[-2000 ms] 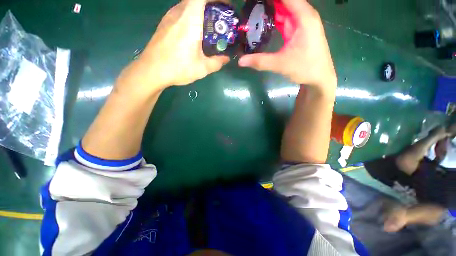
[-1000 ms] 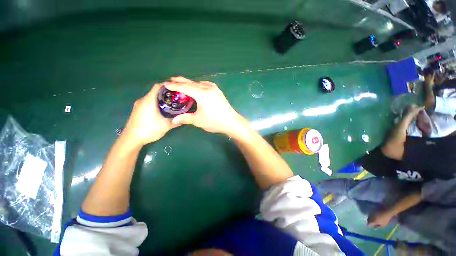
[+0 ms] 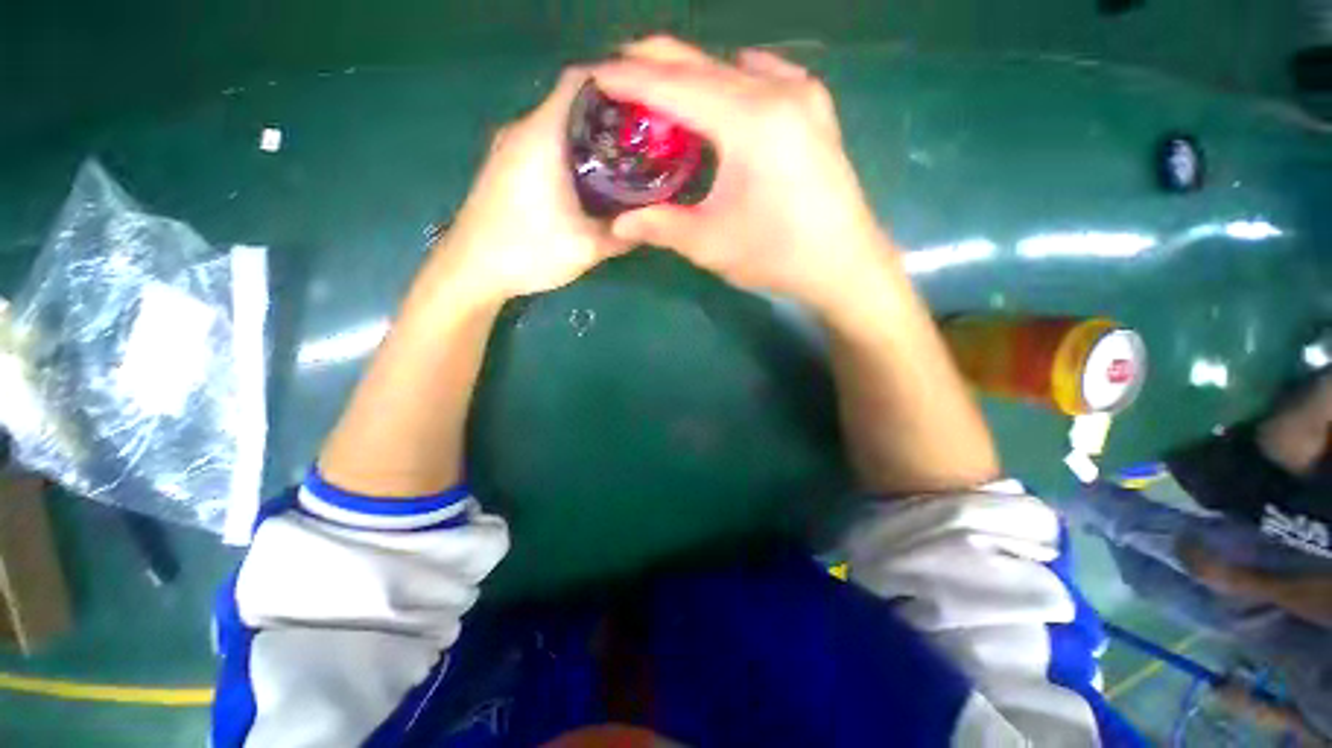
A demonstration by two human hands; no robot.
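A round black speaker unit (image 3: 625, 152) is held between my hands at the top centre, with a red glow on its right part. My left hand (image 3: 523, 205) wraps its left side. My right hand (image 3: 760, 168) wraps its right side, thumb at the lower edge. The two parts are close together, and whether they touch is hard to tell. The fingers hide most of the unit's sides. Small parts show blurred inside its open end.
A clear plastic bag (image 3: 154, 351) with a white label lies left. An orange-yellow can (image 3: 1045, 363) lies on its side at right, by a white slip (image 3: 1085, 443). A small black round part (image 3: 1180, 162) lies upper right. A small ring (image 3: 582, 320) lies below my hands. A person (image 3: 1268, 504) is at far right.
Two seconds ago my hands held the circuit board and cap apart; they have since come together. Since one second ago, the view has shifted, and my hands and the unit appear higher and further right.
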